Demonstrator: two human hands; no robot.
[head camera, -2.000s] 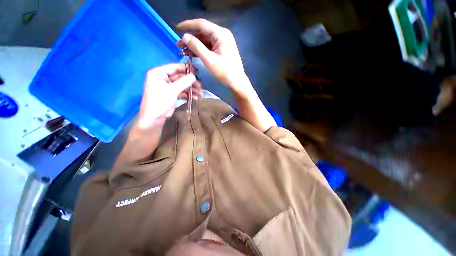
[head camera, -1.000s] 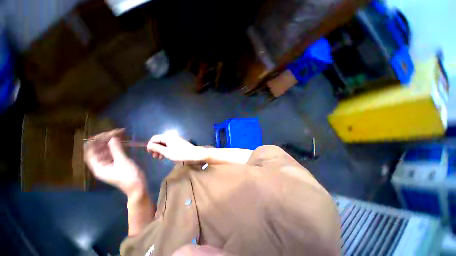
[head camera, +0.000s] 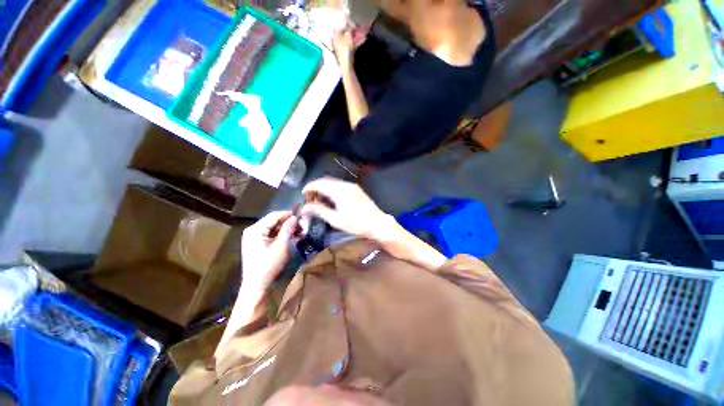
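Note:
My left hand (head camera: 266, 244) and my right hand (head camera: 340, 208) are close together in front of my chest, fingertips nearly meeting. The fingers of both hands are pinched around a small, thin, dark reddish piece (head camera: 298, 211) that looks like wire. Most of it is hidden by the fingers, and its length cannot be told. Something dark shows just below the fingertips, too blurred to name.
A person in black (head camera: 421, 91) sits ahead, by a white table edge (head camera: 274, 170) bearing a green tray (head camera: 298, 75) and a blue tray (head camera: 119, 63). Open cardboard boxes (head camera: 147, 273) stand left; a blue stool (head camera: 468, 230) right; a yellow cabinet (head camera: 635, 119) far right.
The view has turned from the blue bin to the seated person and trays. My hands, apart with a thin strand stretched between them one second ago, are now close together.

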